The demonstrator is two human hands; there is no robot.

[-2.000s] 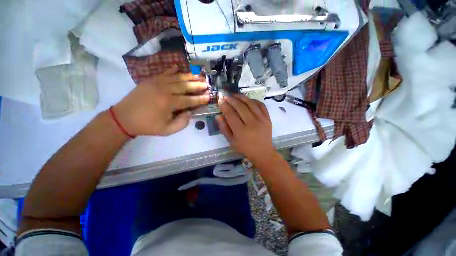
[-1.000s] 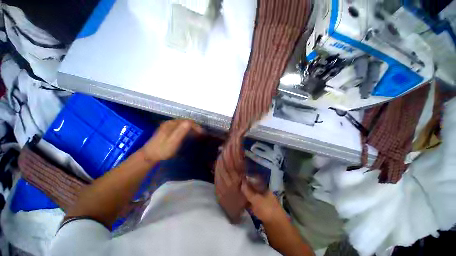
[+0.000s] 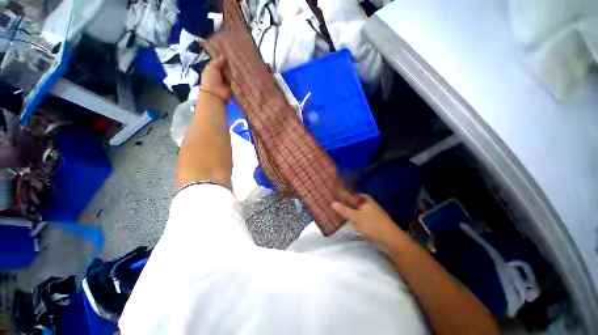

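Note:
A long red-brown checked panel (image 3: 282, 131) is stretched diagonally in front of me, over the blue crate. My left hand (image 3: 215, 77) holds its far upper end. My right hand (image 3: 357, 212) grips its near lower end, fingers over the edge. More checked fabric shows under and beyond the panel; whether it is one piece or a stack I cannot tell. The blue plastic crate (image 3: 341, 108) stands partly under the panel, with white material and a thin white tie beside it. The sewing machine is out of view.
The white table (image 3: 498, 85) with its grey edge curves down the right side, pale fabric (image 3: 564, 59) on it. Black-and-white garment pieces (image 3: 180, 62) lie beyond the crate. Blue containers and a metal stand are at the left. White strips hang under the table.
The view has turned left from the machine and table to the crate. The checked panel, earlier hanging over the table edge at my right hand, is now stretched between both hands above the crate.

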